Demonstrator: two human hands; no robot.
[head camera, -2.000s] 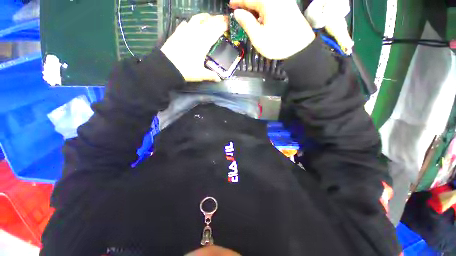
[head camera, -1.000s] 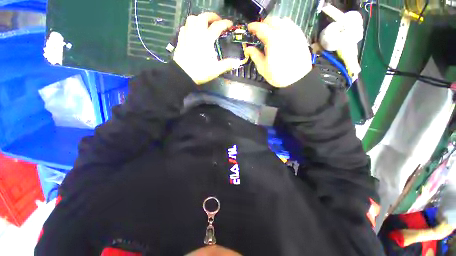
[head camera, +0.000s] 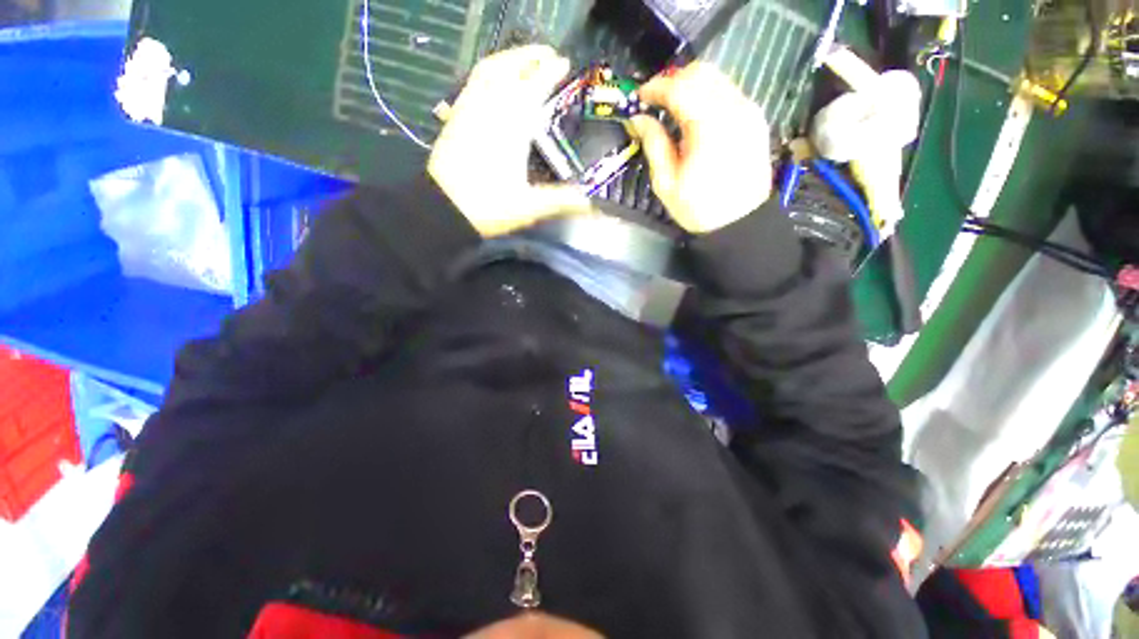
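Observation:
My left hand [head camera: 498, 144] holds the front cover [head camera: 558, 155] by its left side, over the black ribbed mat [head camera: 635, 187]. The cover is tilted and shows a pale edge. My right hand [head camera: 710, 146] pinches the small green circuit board [head camera: 611, 99] between thumb and finger, at the cover's upper right. The board has bright components, and thin red wires [head camera: 571, 95] run beside it. Whether the board touches the cover cannot be told. The fingers hide parts of both.
Blue-handled pliers [head camera: 841, 185] and a whitish lump [head camera: 866, 117] lie right of the mat. A dark housing [head camera: 681, 15] is at the top edge. A thin white wire [head camera: 375, 85] lies left. Blue bins [head camera: 113, 300] stand at the left, a green conveyor [head camera: 968, 268] at the right.
The view has turned and shifted. The cover is now tilted with its pale edge showing. The green board, over the cover a second ago, is pinched at its upper right.

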